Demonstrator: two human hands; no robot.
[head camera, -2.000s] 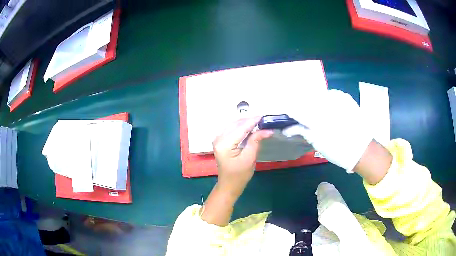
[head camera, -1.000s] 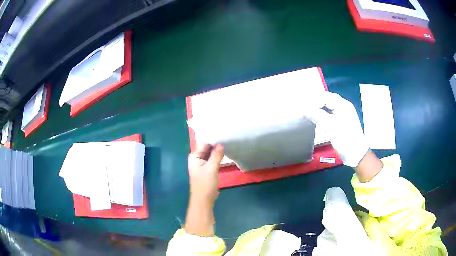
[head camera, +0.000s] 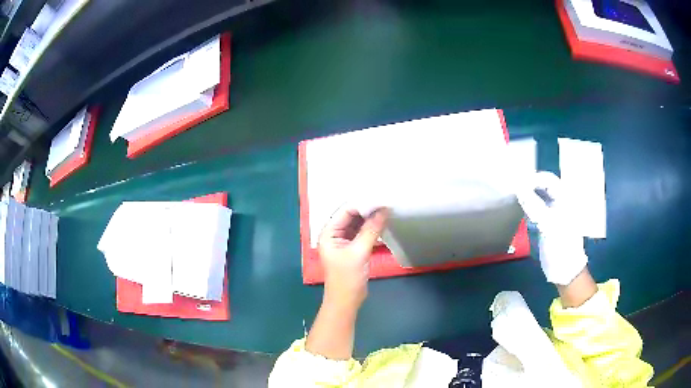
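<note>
A pale grey-white sleeve (head camera: 454, 231) is tilted over the near part of a white box or sheet (head camera: 409, 151) on a red tray (head camera: 341, 270). Whether a device is inside cannot be seen. My bare left hand (head camera: 350, 246) pinches the sleeve's left corner. My white-gloved right hand (head camera: 557, 227) is at its right edge, fingertips bent, with a small dark spot between them. Its grip is unclear. A pale flap (head camera: 523, 161) sticks out past the tray's right side, just above the glove.
A narrow white card (head camera: 582, 186) lies right of the tray. Another red tray with an open white box (head camera: 201, 250) is at left, beside an upright white stack (head camera: 29, 250). Boxes on red trays line the far belt, including one with a screen picture (head camera: 621, 34).
The dark edge seen between my hands two seconds ago no longer shows. My right hand has moved right and down to the sleeve's edge. The pale flap now shows at right. The view has shifted.
</note>
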